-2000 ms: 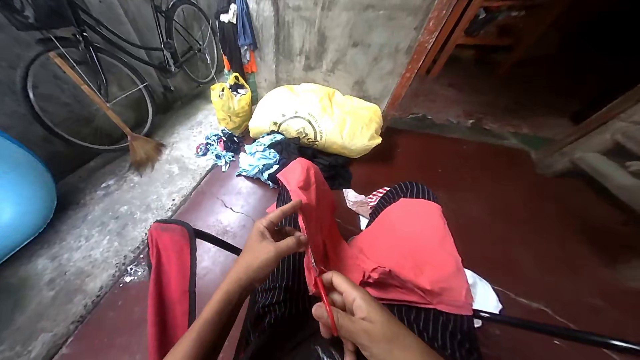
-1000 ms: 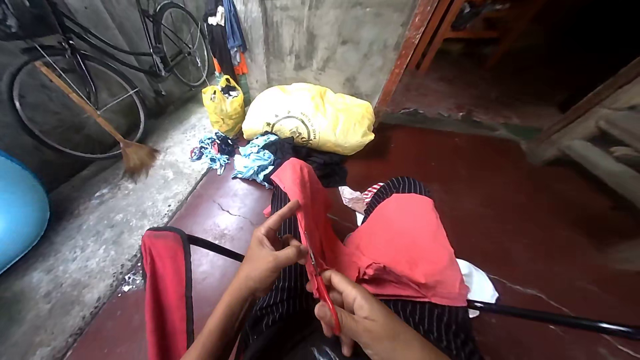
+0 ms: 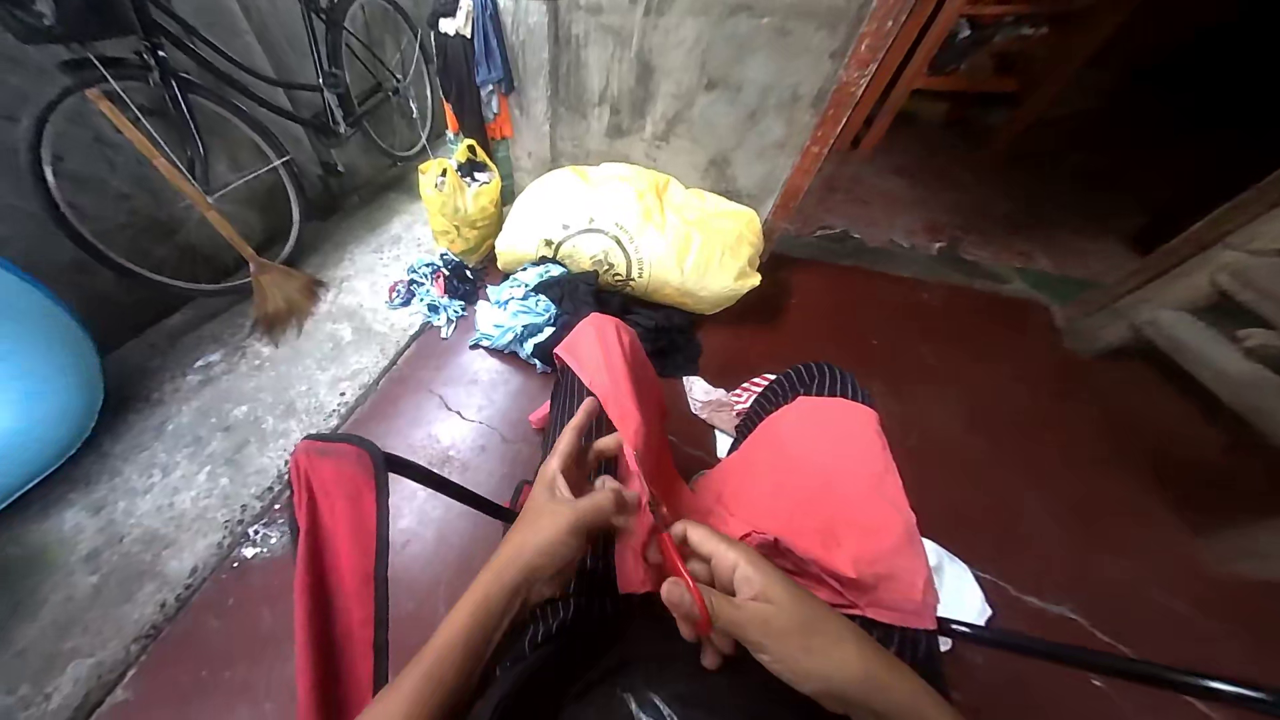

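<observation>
Coral-red cloth (image 3: 820,500) lies over my knees in dark pinstriped trousers (image 3: 815,385), with a long strip of it rising over the left knee. My right hand (image 3: 730,600) holds red-handled scissors (image 3: 688,580), whose blades point up and away at the cloth's edge between my hands. Just left of the blades, my left hand (image 3: 575,500) touches the strip's edge, index finger extended and thumb near the cloth; its hold on the fabric is partly hidden.
A full yellow sack (image 3: 690,240), a yellow plastic bag (image 3: 460,205) and heaps of cloth scraps (image 3: 515,315) lie ahead. A broom (image 3: 280,290) leans on a bicycle (image 3: 295,190) at left. A red fabric chair part (image 3: 335,580) and black bar (image 3: 1100,660) flank me.
Both hands stay close to the same part of the coral cloth, the scissors still in my right hand. No large shift of the cloth shows.
</observation>
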